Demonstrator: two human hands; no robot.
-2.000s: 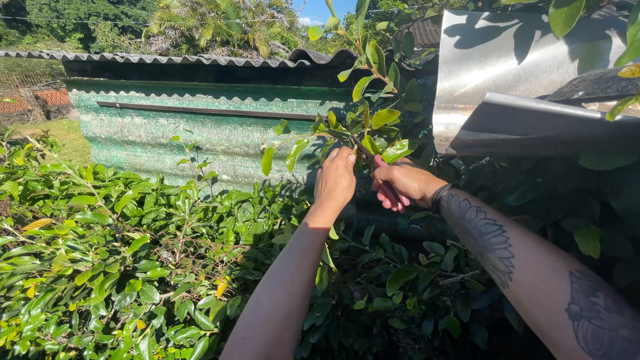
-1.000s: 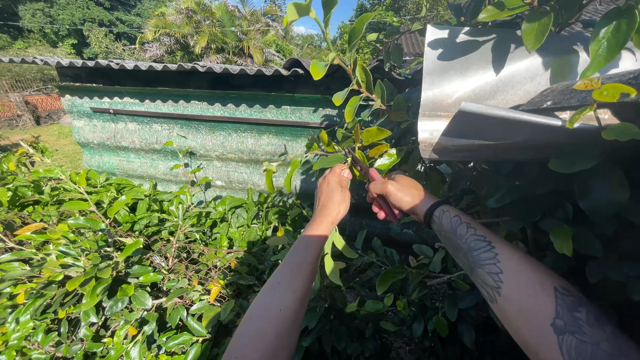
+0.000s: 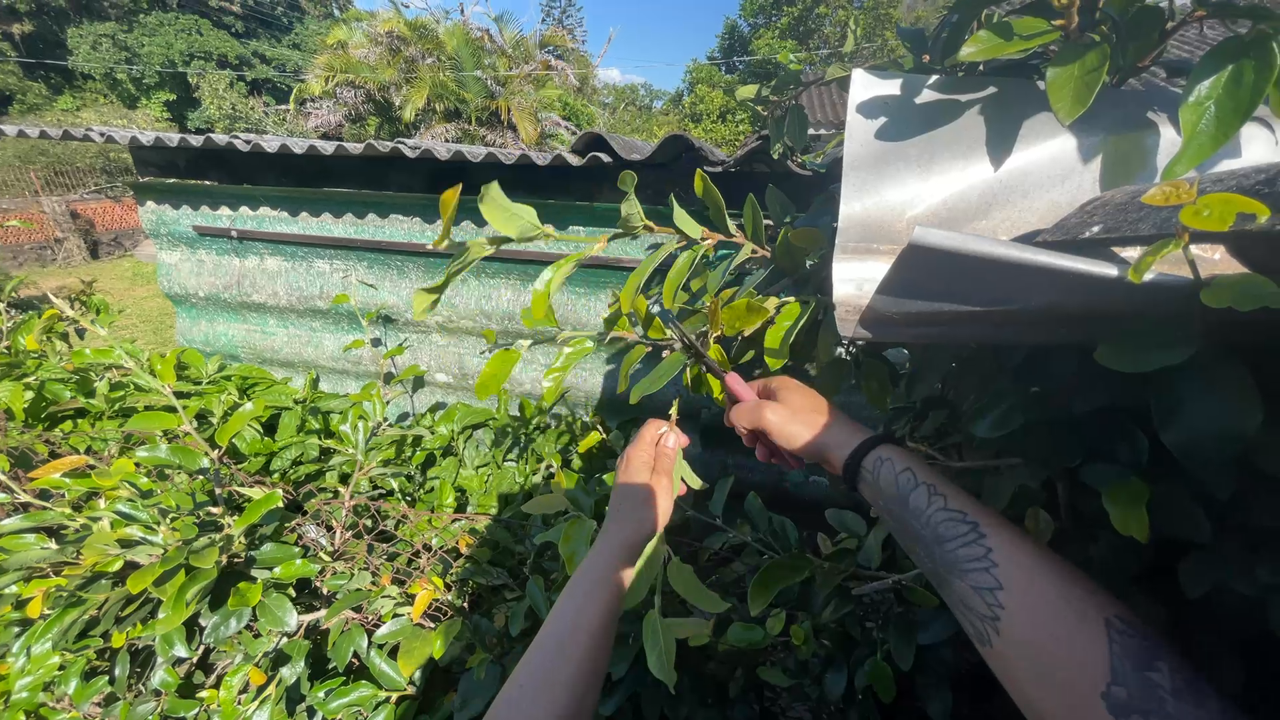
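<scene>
My left hand (image 3: 645,485) is closed around a leafy cutting, whose pale cut end sticks up above the fingers and whose leaves (image 3: 660,645) hang down below. Up and to the right, my right hand (image 3: 785,425) grips the pink handles of pruning shears (image 3: 740,388). Their dark blades point up and left among the leaves of a branch (image 3: 745,315) still on the shrub; leaves hide whether the blades are parted. That branch reaches left across the front of the green wall. A dark band circles my right wrist.
A dense hedge (image 3: 150,500) fills the lower left, with thin wires or dry twigs in it. Behind stands a green corrugated wall (image 3: 380,290) under a corrugated roof edge (image 3: 350,146). Bent sheet metal (image 3: 940,180) juts in at the right, above shaded foliage.
My left hand has come down, away from the branch, with the leafy cutting in it. The two hands, close together before, are now apart. The upper branch now leans left instead of upright.
</scene>
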